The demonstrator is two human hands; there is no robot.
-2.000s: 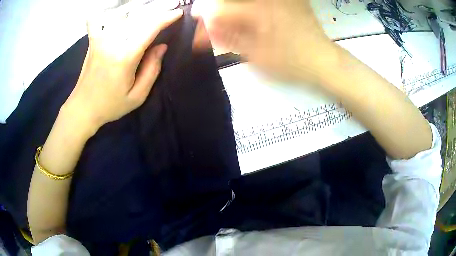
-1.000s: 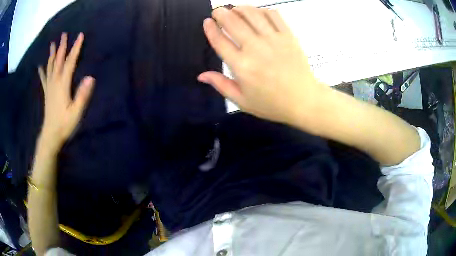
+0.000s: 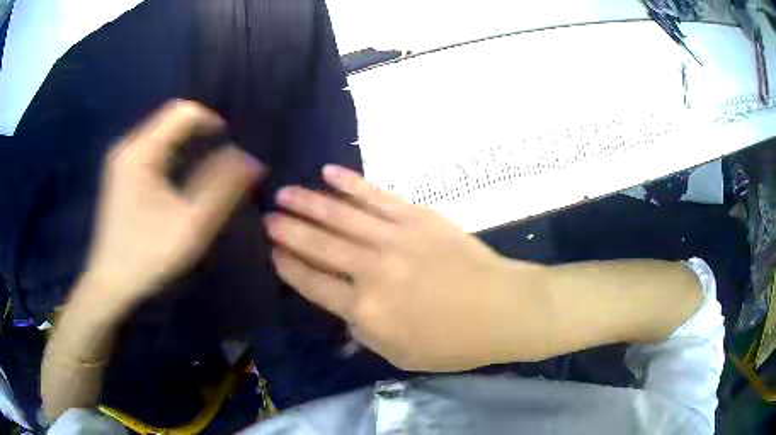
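Observation:
A large dark navy garment (image 3: 281, 85) covers the left of the table and hangs over the lap. A blacker strip runs up its middle to the top edge. My left hand (image 3: 166, 200) is blurred over the cloth, thumb and fingers curled near each other beside the strip; whether cloth is pinched is unclear. My right hand (image 3: 387, 263) lies palm down across the cloth near the table's front edge, fingers extended towards my left hand. Its fingertips are at the strip. The needle area is out of view.
The white machine table (image 3: 510, 102) has printed ruler marks along its near edge. A dark slot (image 3: 372, 59) lies beside the cloth. Black thread scraps and a thin dark-reddish tool (image 3: 760, 64) lie at the upper right. A grey-white patch (image 3: 704, 184) shows below the table, right.
My left hand has moved right and its spread fingers have curled. My right hand has moved down and left onto the cloth. The snips seen on the grey-white patch are now hidden.

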